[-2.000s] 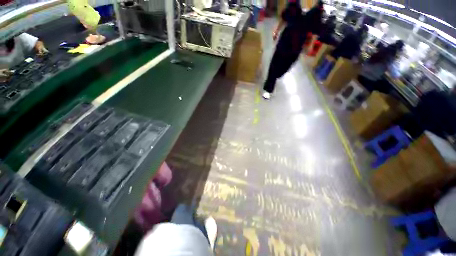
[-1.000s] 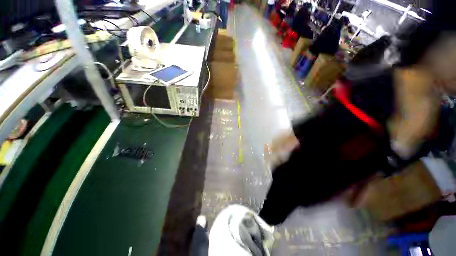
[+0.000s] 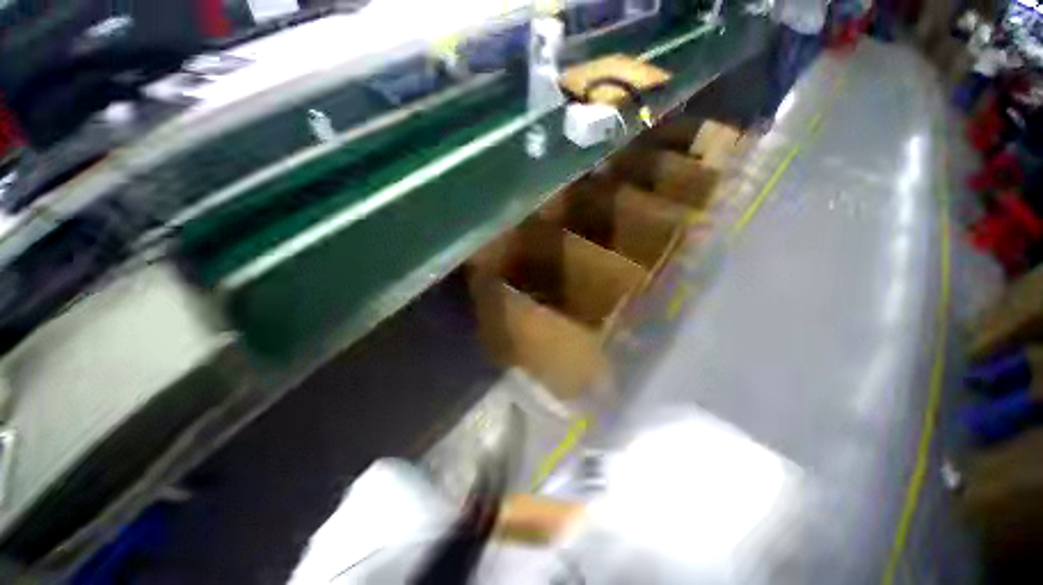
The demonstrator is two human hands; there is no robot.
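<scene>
The picture is strongly blurred. White cloth of my clothing fills the bottom middle. A small skin-toned patch, possibly part of my right hand, shows between the white shapes; its fingers and anything in it cannot be made out. I cannot see my left hand. The green bench with its conveyor belt runs along the left. Open cardboard boxes stand in a row on the floor beside it.
A pale boxy instrument sits on the bench at the lower left. A brown board and a white item lie farther along. A person stands at the far end. The grey aisle has yellow lines; blue stools are at the right.
The view has moved forward along the bench, and the instrument now lies at the lower left. The row of boxes is nearer. The person in dark clothes close by has left view.
</scene>
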